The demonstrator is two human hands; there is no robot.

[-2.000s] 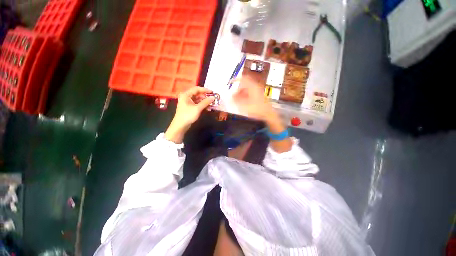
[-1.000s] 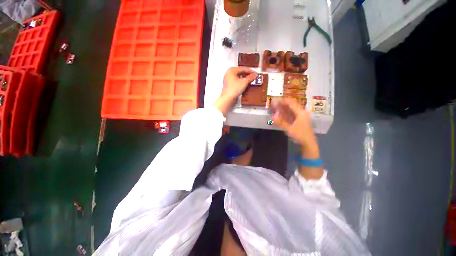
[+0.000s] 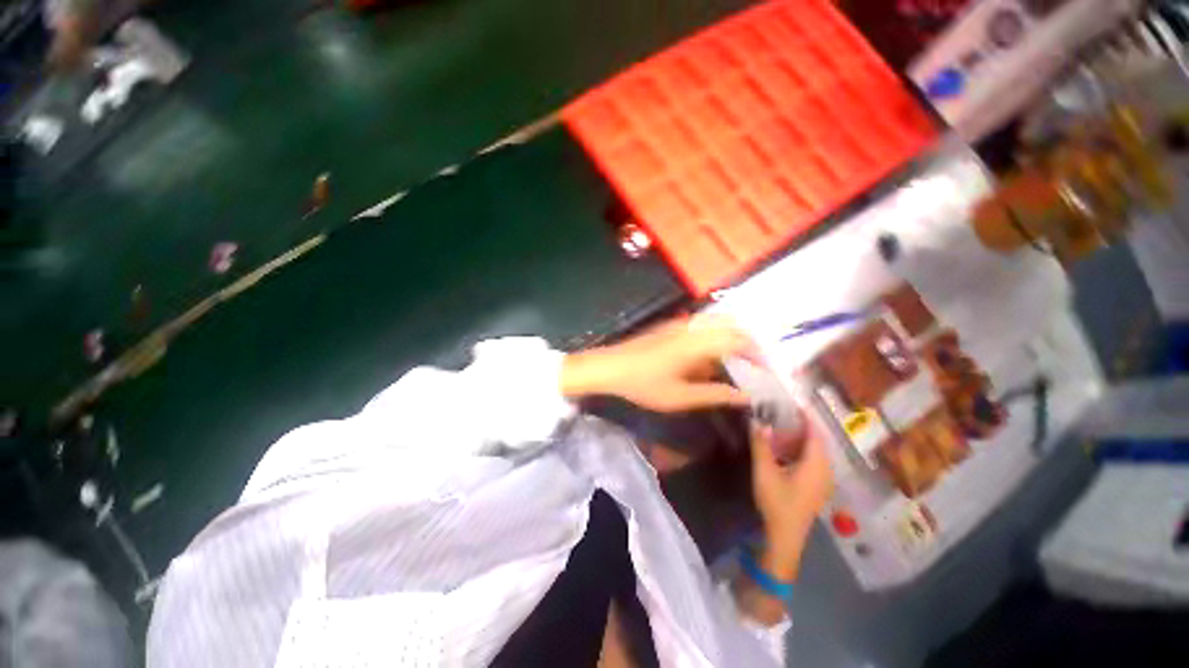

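The view is tilted and blurred. My left hand point(image 3: 678, 367) is at the front-left edge of the white machine base point(image 3: 1030, 313), thumb and fingers apart, with nothing seen in it. My right hand point(image 3: 790, 476), with a blue wrist band, is beside it at the front edge. A dull pinkish patch shows between its fingers; I cannot tell whether it is an object. A small watch housing point(image 3: 893, 350) sits on the brown press fixture point(image 3: 861, 372). More brown-copper fixture blocks point(image 3: 962, 385) lie beside it. A blue stick point(image 3: 824, 322) lies on the base.
An empty orange-red blister tray point(image 3: 756, 131) overlaps the belt and base corner. A loose unit point(image 3: 635, 239) lies by its edge on the dark-green belt point(image 3: 456, 261). The red button point(image 3: 845, 523) is on the front edge. The brass press head point(image 3: 1043, 209) is at upper right. Pliers point(image 3: 1039, 415) lie blurred.
The view has swung, so the machine appears rotated at the right. My left hand has left the housing on the fixture and moved back to the base's front-left edge, near my right hand.
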